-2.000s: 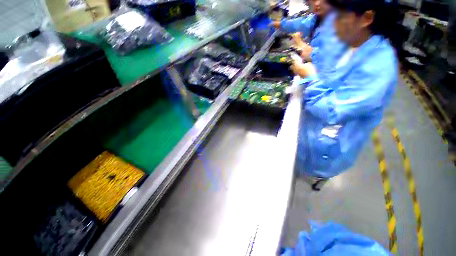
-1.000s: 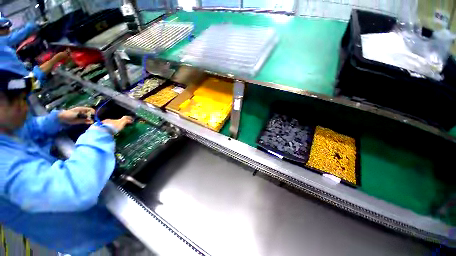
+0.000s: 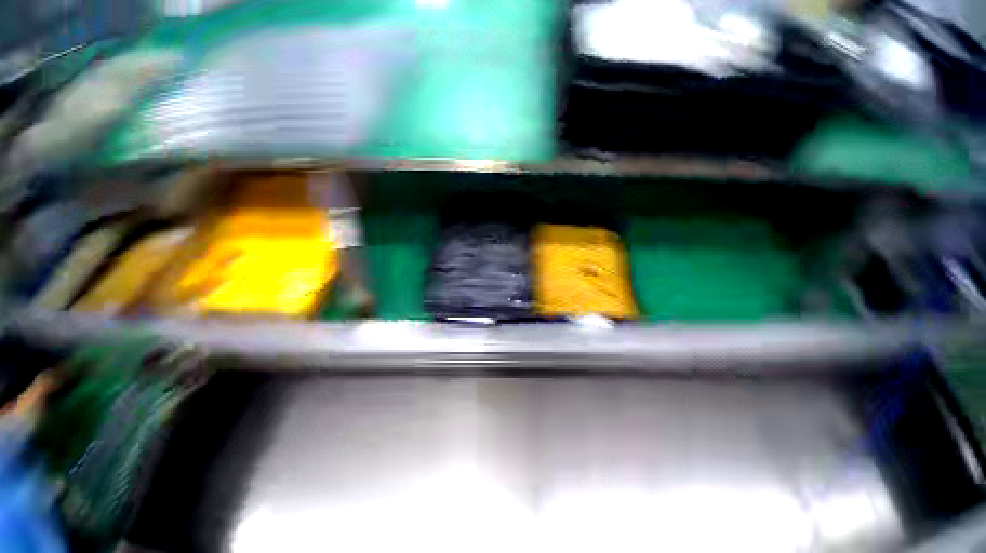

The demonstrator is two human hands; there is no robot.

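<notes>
The picture is strongly blurred by motion. Neither my left hand nor my right hand is in view. Nearest in front of me is a shiny metal plate (image 3: 519, 454) below a pale metal rail (image 3: 487, 344). Behind the rail, two shallow bins stand side by side: one with dark grey components (image 3: 481, 270), and to its right one with tiny yellow components (image 3: 584, 270). Further left are large yellow parts (image 3: 260, 259) in a box.
A blurred green circuit board (image 3: 108, 432) lies at the left, with part of a person's blue sleeve (image 3: 27, 497) at the left edge. A black container (image 3: 692, 108) stands on the green upper shelf (image 3: 487, 86). A dark shape (image 3: 919, 432) is at the right.
The view has swung to the right and faces the shelf squarely. The bins now appear nearer the middle, and the neighbouring person has moved almost out of the picture at the left.
</notes>
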